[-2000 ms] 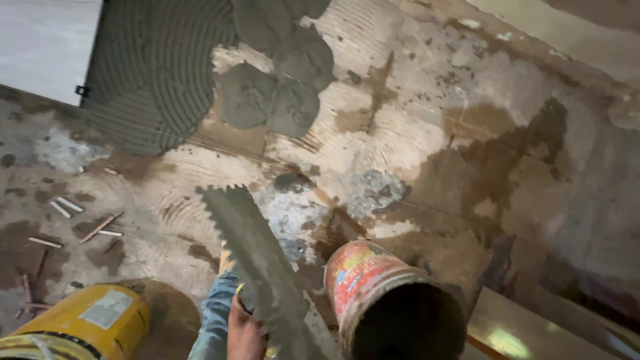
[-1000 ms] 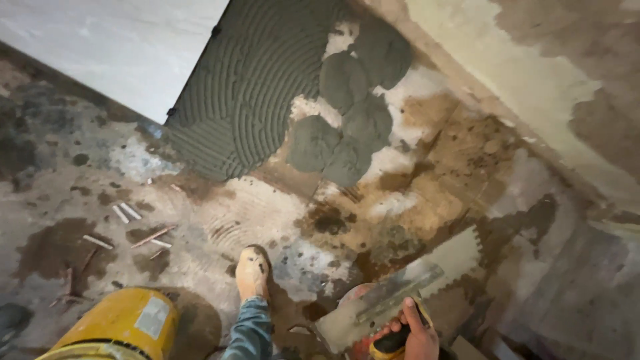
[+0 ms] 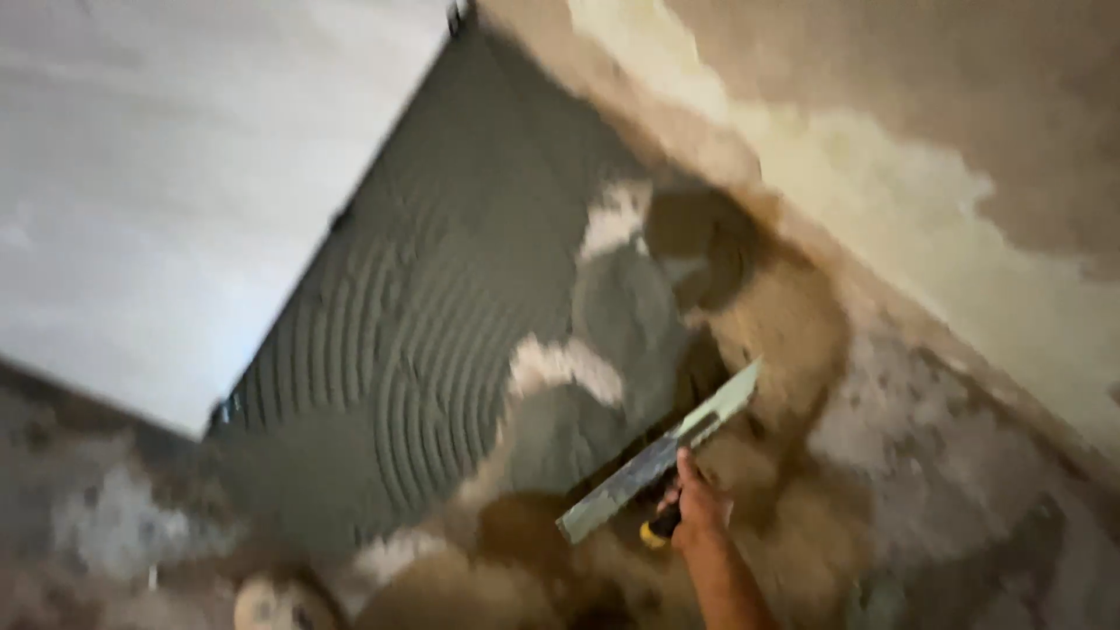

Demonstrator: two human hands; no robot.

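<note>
My right hand grips the black and yellow handle of a notched trowel at the lower middle right. The trowel's long metal blade slants up to the right, beside mounds of grey mortar. Whether the blade touches the mortar cannot be told. Left of the mounds, combed mortar with curved ridges covers the floor up to the edge of a large pale tile. Dark clips sit along that tile edge. My left hand is out of view.
A wall with patchy plaster runs diagonally along the upper right. The bare, stained floor lies below it. The toe of a shoe shows at the bottom left.
My right hand has carried the trowel from near the bucket to beside the mortar mounds. The view has shifted towards the tile and wall; both buckets have left it.
</note>
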